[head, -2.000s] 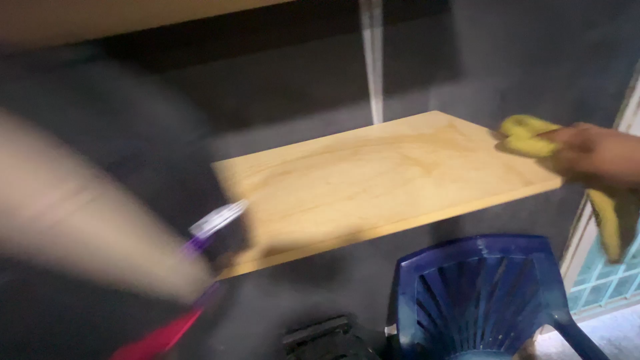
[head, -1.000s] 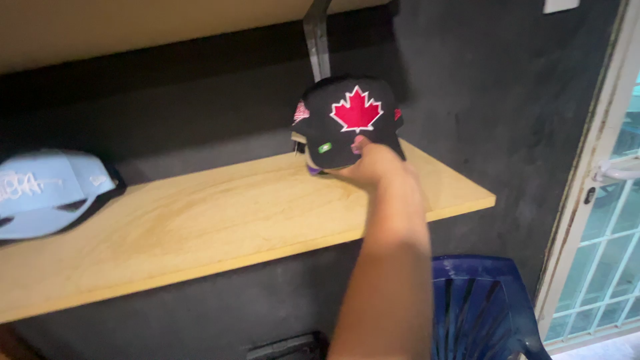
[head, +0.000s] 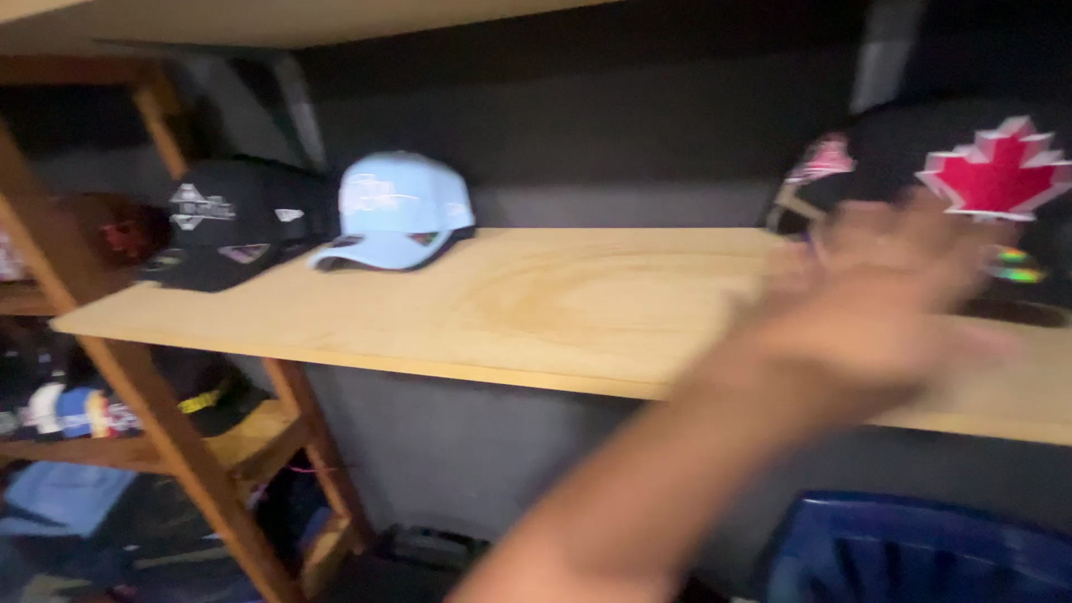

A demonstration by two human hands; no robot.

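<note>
My left hand [head: 871, 310], blurred, reaches over the right part of a pale wooden shelf [head: 586, 310]. Its fingers look spread, with nothing seen held in them. Just behind it are a black cap with a red maple leaf patch [head: 1001, 172] and, partly hidden beside it, another dark cap with a pink patch [head: 825, 159]. Whether the fingertips touch either cap is not clear. Toward the shelf's left end, a light blue cap [head: 406, 205] sits beside a black cap with white embroidery [head: 243, 218]. My right hand is out of view.
A brown wooden rack [head: 159, 402] stands at the left, with several caps and folded light blue fabric [head: 67, 498] on its levels. Another shelf board [head: 335, 21] crosses above. Below the pale shelf are a blue plastic chair [head: 904, 544] and a dark object [head: 431, 544].
The view has swung left. One second ago a hand was at the maple leaf cap; now my left hand looks spread in front of it. The yellow cloth seen earlier in my right hand is out of view.
</note>
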